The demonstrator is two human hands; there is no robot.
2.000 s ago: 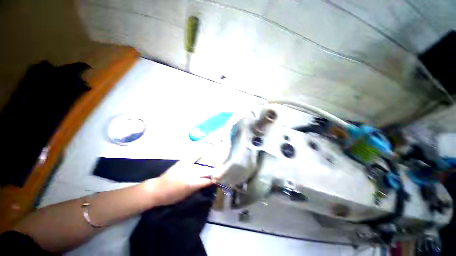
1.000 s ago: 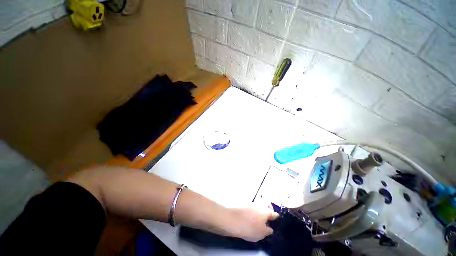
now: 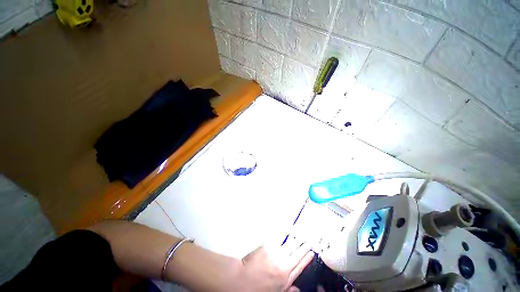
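Observation:
My left hand [image 3: 273,270] is at the bottom centre, its fingers on dark cloth [image 3: 319,276] beside the sewing machine head [image 3: 365,245], which shows a "MAX" screen. The fingers lie close together at the cloth's edge. The presser foot and needle are hidden under the head. Most of the cloth is hidden or cut off by the lower edge. My right hand is not clearly visible; a small bit of skin shows at the bottom edge, and I cannot tell whose hand it belongs to.
A black stack of cut pieces [image 3: 154,132] lies on the orange-edged ledge [image 3: 239,102]. On the white table [image 3: 211,199] are a round dish [image 3: 239,164] and a thin thread. A blue lamp [image 3: 340,188] stands by the head. A screwdriver [image 3: 325,77] leans on the wall. A yellow socket [image 3: 74,11] hangs upper left.
The view has shifted, and the machine head appears larger. The dark strip seen left of my left hand earlier is no longer visible. My left hand stays at the cloth beside the head.

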